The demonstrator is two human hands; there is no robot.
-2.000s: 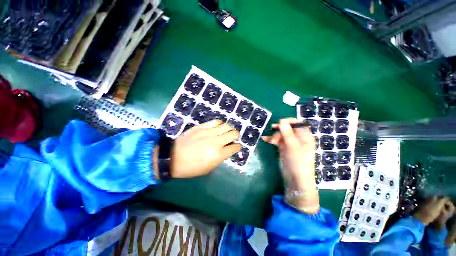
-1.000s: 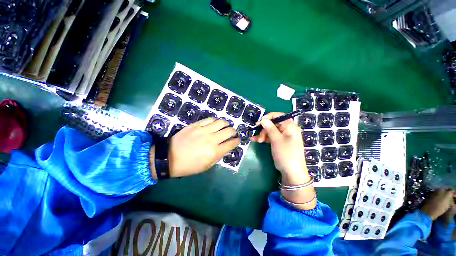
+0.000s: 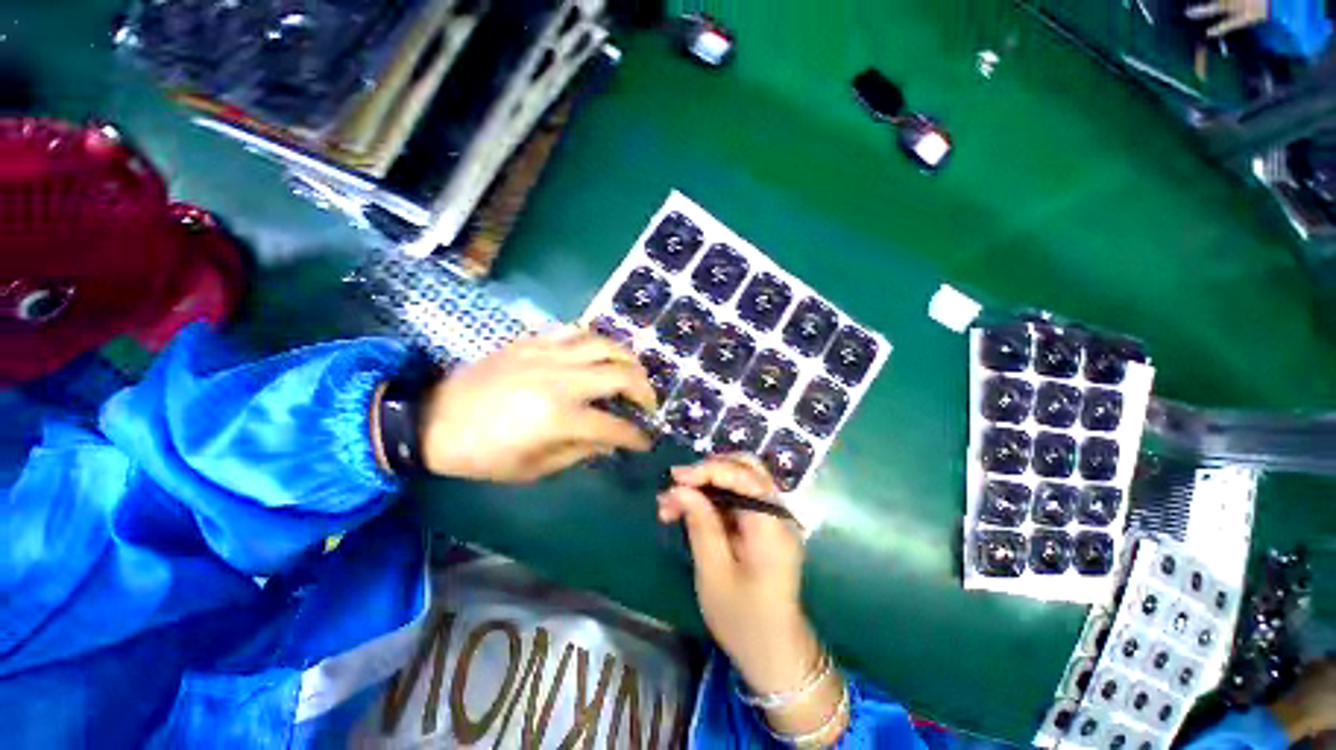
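A white sheet [image 3: 875,346] with rows of black moulded parts [image 3: 725,352] lies tilted on the green bench. My left hand [image 3: 535,406] is over its lower left corner, fingers bent; something dark shows at the fingertips, too blurred to tell. My right hand [image 3: 747,564] is just below the sheet's lower edge and holds a thin dark pen-like tool [image 3: 750,503] between thumb and fingers. A second sheet [image 3: 1138,440] with the same black parts lies to the right. A dotted pale sheet [image 3: 462,315] is partly under my left forearm.
A stack of trays [image 3: 506,125] stands at the upper left, with a red fan [image 3: 110,242] beside it. A small white square [image 3: 952,306] lies near the second sheet. White sheets with dark spots [image 3: 1158,645] lie lower right. Another person's hand [image 3: 1228,15] shows at the upper right.
My right hand with the tool has moved from the sheet's right side to below its lower edge. My left hand has drawn back left, uncovering more parts. The view has shifted.
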